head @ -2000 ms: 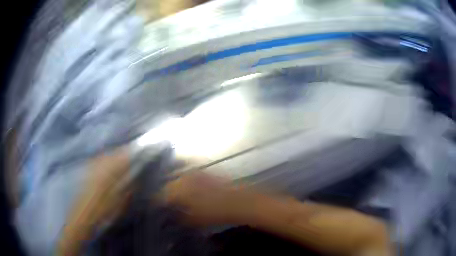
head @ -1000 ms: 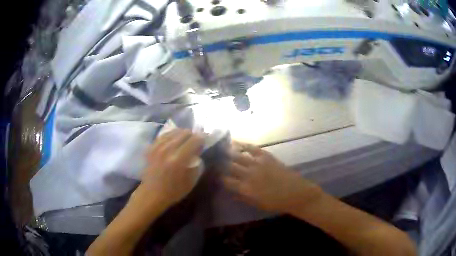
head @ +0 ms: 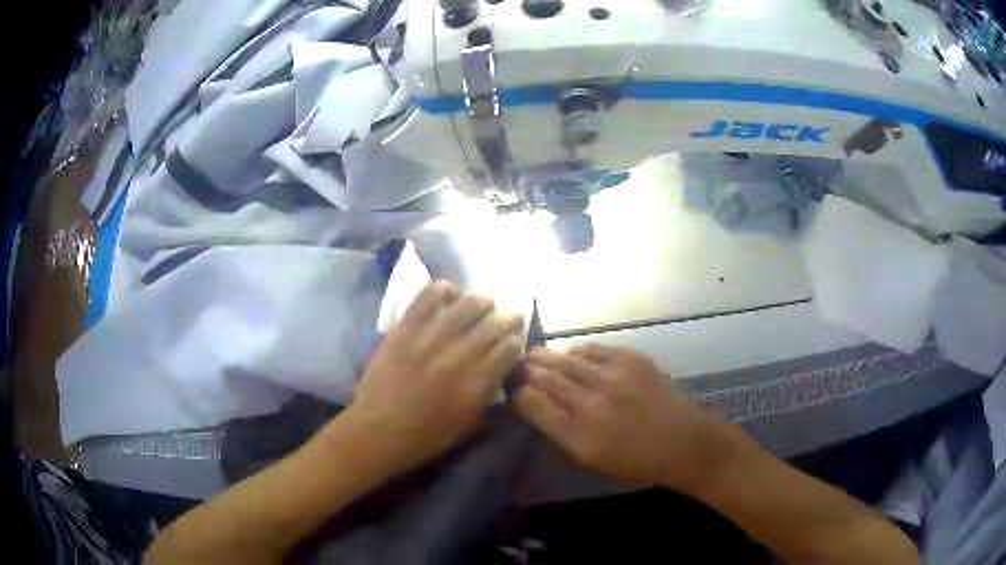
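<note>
My left hand point(head: 436, 348) and my right hand point(head: 601, 408) meet just in front of the sewing machine's needle area. Their fingertips pinch a seam edge of fabric point(head: 534, 327) between them. Dark grey fabric point(head: 469, 497) hangs from the hands over the table's front edge. A light grey panel point(head: 221, 331) lies left of my left hand. The presser foot and needle area point(head: 502, 215) is washed out by bright light, so what lies under it cannot be told. The white machine head point(head: 662, 110) carries a blue stripe and "JACK" lettering.
Light grey fabric point(head: 265, 121) with dark strips is heaped at the upper left. Small white pieces point(head: 877, 265) lie right of the needle. A grey-blue scrap point(head: 761, 199) is behind the bed. The grey front edge point(head: 816, 386) has ruler marks. More cloth point(head: 960, 475) hangs at the right.
The picture is sharper and the view is closer. My hands have come closer together, with the fingertips now meeting at the fabric edge. The light panel at left lies much the same.
</note>
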